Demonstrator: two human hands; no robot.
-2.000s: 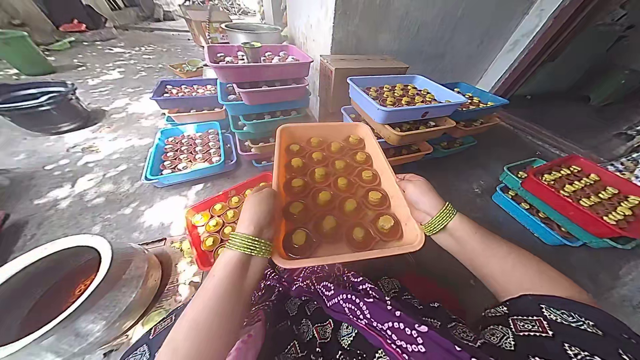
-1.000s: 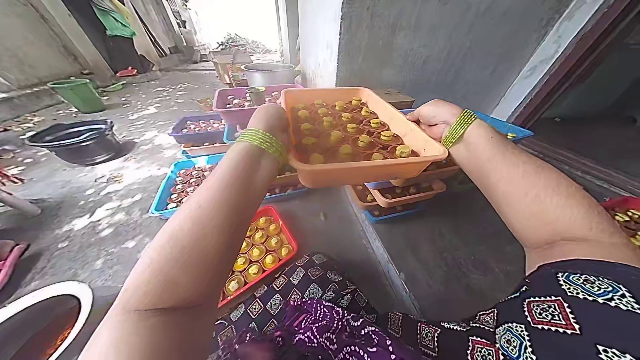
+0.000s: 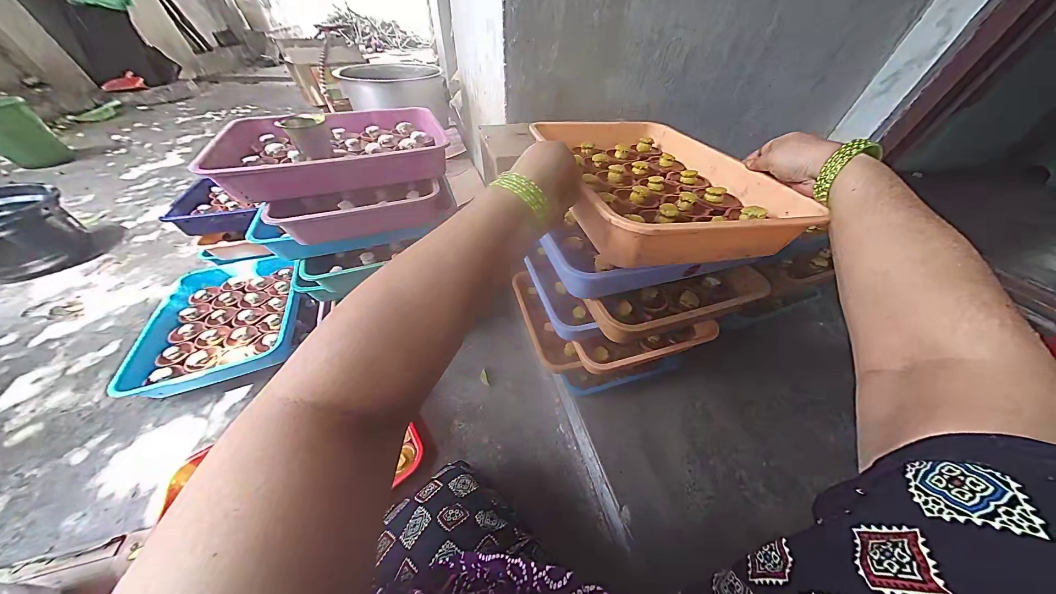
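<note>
Between my two hands is an orange plastic tray [image 3: 701, 239] of small brown cups topped with yellow pieces. My left hand [image 3: 551, 175] grips its left rim, and my right hand [image 3: 790, 158] holds the far right rim. The tray sits on or just above a blue-violet tray [image 3: 590, 280] at the top of a stack; contact cannot be told. Lower in that stack are orange trays [image 3: 693, 318] and blue ones, with similar cups inside.
Left of the stack stands another pile with a pink tray [image 3: 322, 177] on top, holding a metal tumbler [image 3: 307, 136]. A cyan tray [image 3: 136, 363] of white-topped cups lies before it. Behind are a large metal pot [image 3: 392, 87] and a grey wall [image 3: 701, 66]. A red tray [image 3: 419, 454] is partly behind my left arm.
Both hands have carried the orange tray from in front of my body, out and to the right, over the stack by the wall. The view has shifted too.
</note>
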